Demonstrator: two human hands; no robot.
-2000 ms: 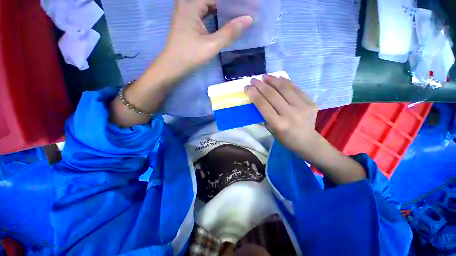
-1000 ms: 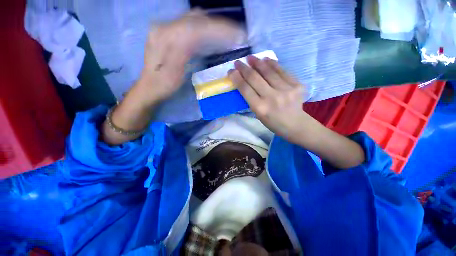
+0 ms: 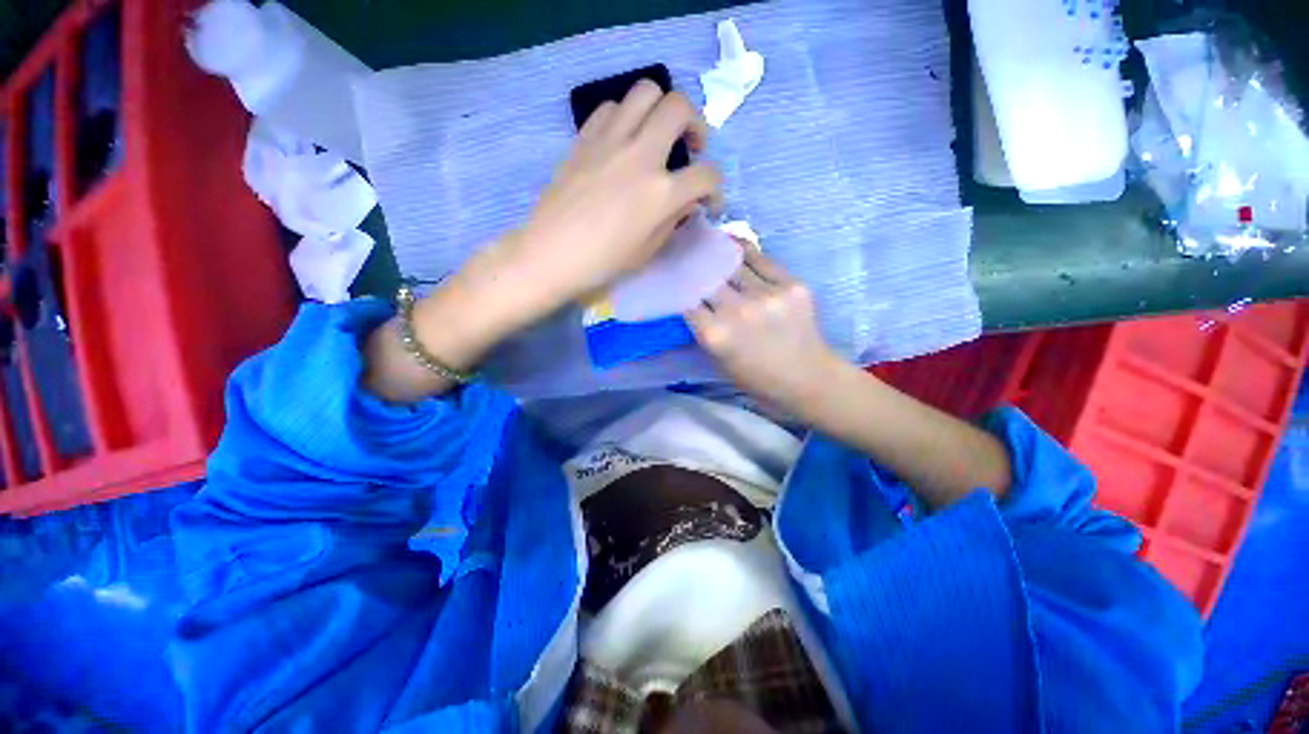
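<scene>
The black smartphone (image 3: pixel 622 89) lies on the ribbed white mat (image 3: pixel 474 158), its lower part hidden by my left hand. My left hand (image 3: pixel 625 194) is over the phone with fingers curled; whether it grips anything is unclear. My right hand (image 3: pixel 761 318) holds the squeegee (image 3: pixel 639 340) below the phone; its blue band and a bit of yellow show. A pale thin sheet (image 3: pixel 672 273), film or liner, covers part of the squeegee between my hands and touches my right fingertips. A crumpled white wipe (image 3: pixel 734 72) lies right of the phone.
A red tray (image 3: pixel 187 258) with dark phones in its cells stands at left, beside crumpled white wipes (image 3: pixel 309 187). White film packs (image 3: pixel 1055 115) and shiny clear plastic (image 3: pixel 1227 144) lie at right. A red grid tray (image 3: pixel 1184 430) is below the bench edge.
The view has shifted, showing more of the mat, the phone's top and the tray cells. My left hand has moved onto the phone. The pale sheet now lies over the squeegee.
</scene>
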